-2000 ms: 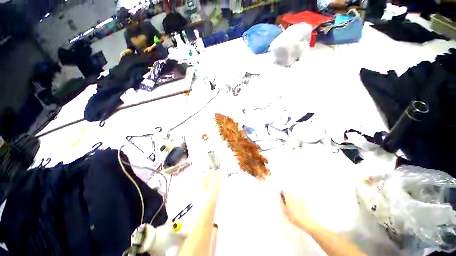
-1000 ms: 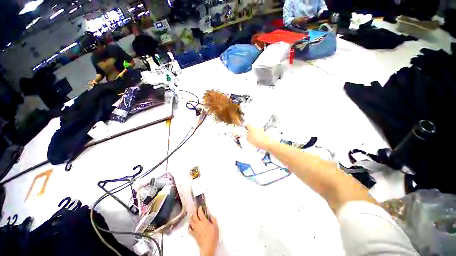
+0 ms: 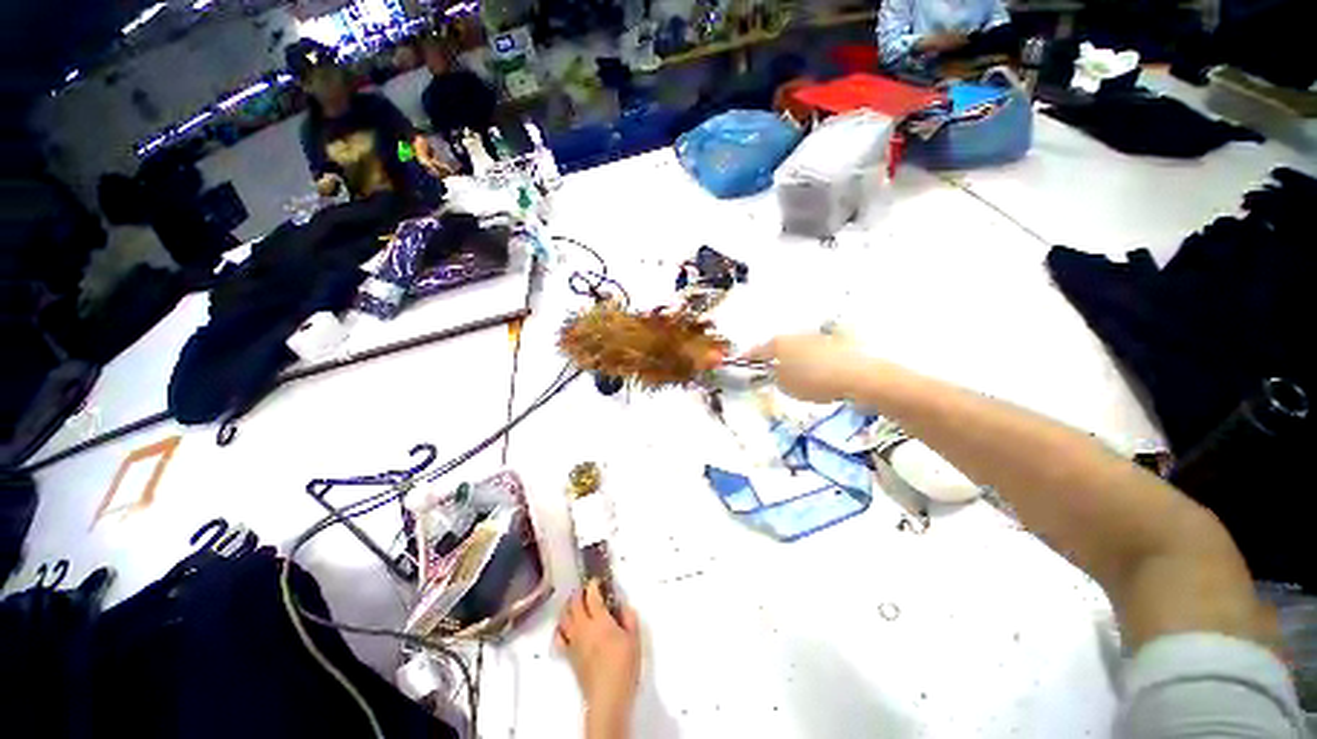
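My right hand (image 3: 812,365) is stretched out over the middle of the white table (image 3: 780,635) and grips the handle of the orange-brown feather duster (image 3: 643,347). The plume points left and is slightly blurred. My left hand (image 3: 598,635) lies at the near middle, its fingertips on the lower end of a narrow clear packet (image 3: 594,534) with brown-gold contents. Whether it grips the packet cannot be told. A blue patterned fabric strip (image 3: 794,516) lies bent on the table below my right forearm, beside a white padded cloth piece (image 3: 924,472).
A pinkish-rimmed basket (image 3: 542,570) of small items stands left of my left hand. A cord (image 3: 498,433) loops past it, over a black hanger (image 3: 332,488). Dark garments (image 3: 188,635) lie at both sides. Blue (image 3: 737,152) and white bags stand at the back. People stand beyond.
My right hand with the duster has moved right, and the plume now points left. The blue strip and white piece have shifted. My left hand stays at the packet.
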